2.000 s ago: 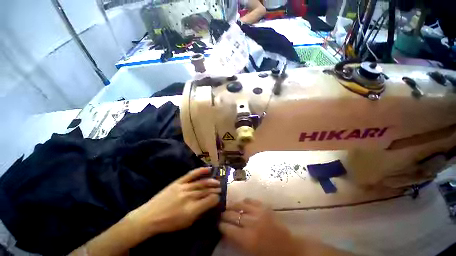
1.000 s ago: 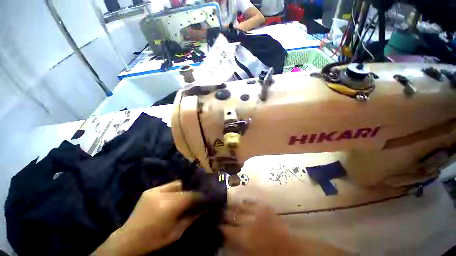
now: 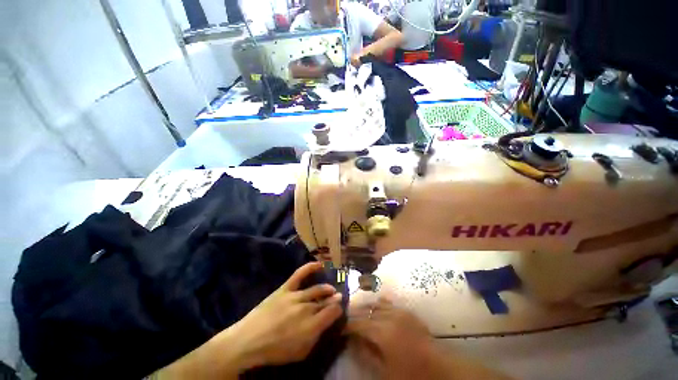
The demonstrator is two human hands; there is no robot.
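Observation:
A large black garment (image 3: 171, 274) lies heaped left of the needle, its right edge under the needle area of the cream sewing machine (image 3: 431, 200). My left hand (image 3: 297, 323) presses the cloth flat, fingertips close to the presser foot (image 3: 341, 275). My right hand (image 3: 386, 334), blurred and wearing a ring, lies at the garment's right edge, just in front of the needle area; its fingertips are unclear, and I cannot tell whether it grips the cloth. Small dark navy pieces (image 3: 494, 282) lie on the machine bed under the arm.
Behind the machine stand a green mesh basket (image 3: 465, 115) with a pink item and white patterned cloth (image 3: 364, 111). A person (image 3: 372, 33) sits at another sewing machine (image 3: 286, 56) ahead. A whitish wall (image 3: 67, 96) and a metal pole (image 3: 141, 70) are at left.
The view has tilted up. The cloth that was bunched and raised by my left hand a second ago now lies flatter at the needle, with my left fingers spread on it.

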